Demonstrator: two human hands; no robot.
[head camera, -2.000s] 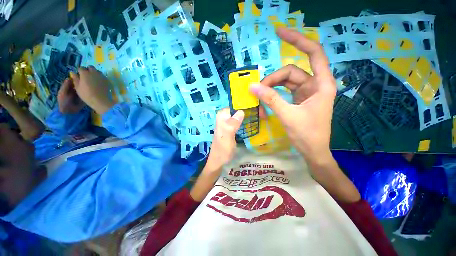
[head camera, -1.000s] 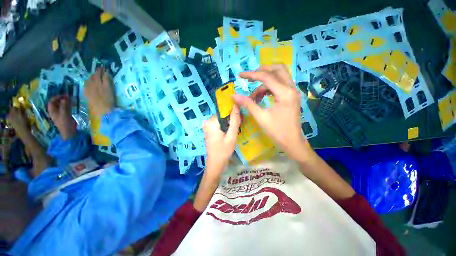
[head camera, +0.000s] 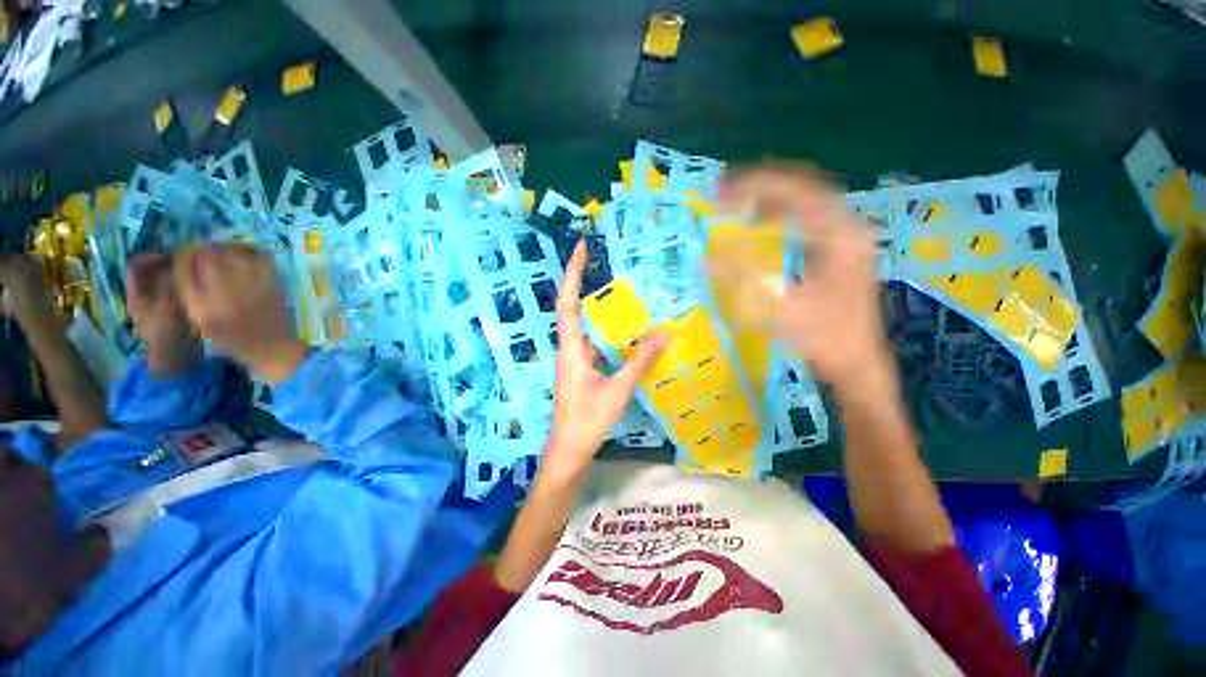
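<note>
My left hand (head camera: 582, 377) is at the near edge of the heap with thumb and index finger spread. Its thumb tip lies at the edge of a film sheet (head camera: 701, 403) with rows of yellow stickers; no housing shows in the hand. My right hand (head camera: 827, 284) is raised to the right, over another yellow-covered sheet (head camera: 751, 271). It is motion-blurred, and whether it holds anything cannot be told. Dark housings (head camera: 959, 364) lie in a pile to the right, partly under a pale blue sheet.
Pale blue waste matrix (head camera: 463, 298) is heaped left of my hands. Filmed housings (head camera: 663, 37) lie singly across the belt's far side. A grey post (head camera: 384, 66) stands behind the heap. People in blue smocks (head camera: 251, 509) work at left. A blue plastic-covered thing (head camera: 1012, 562) is below right.
The yellow-filmed housing has left my hands. My left hand has opened beside the film sheet, which now shows more fully. My right hand has moved right. More of the far belt is in view.
</note>
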